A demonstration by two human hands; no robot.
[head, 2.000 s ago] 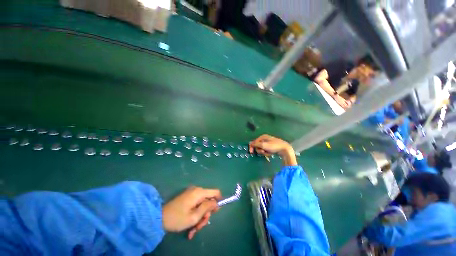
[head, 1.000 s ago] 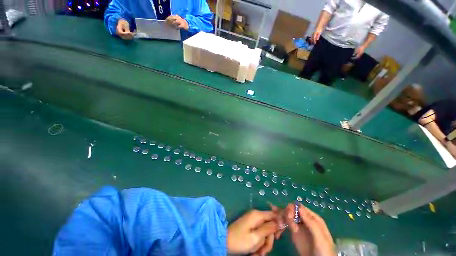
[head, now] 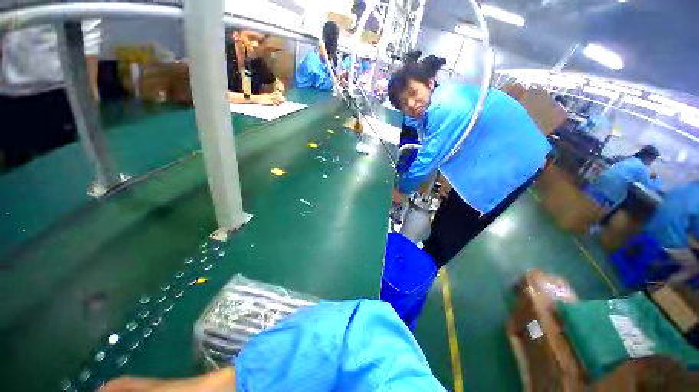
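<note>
Small silver discs [head: 145,314] lie in staggered rows on the green line surface [head: 322,253], running from the lower left edge up to the foot of a post. A clear plastic bag [head: 239,312] with parallel silver-grey rods inside lies right of the rows, partly behind my blue right sleeve [head: 337,348]. My right hand [head: 172,382] shows only as a blurred strip at the bottom edge, just right of the nearest discs; its fingers and anything in them are cut off. My left hand is out of the picture.
A pale metal post [head: 215,122] stands on the line. Yellow pieces [head: 278,171] lie beyond. A person in blue [head: 483,138] leans at the line's right edge beside a blue bin [head: 406,272]. Cartons [head: 536,325] and a green package [head: 632,337] stand at the lower right.
The view has swung far to the right. My left hand has gone out of the picture, and my right hand is now mostly below the bottom edge. More of the plastic bag shows.
</note>
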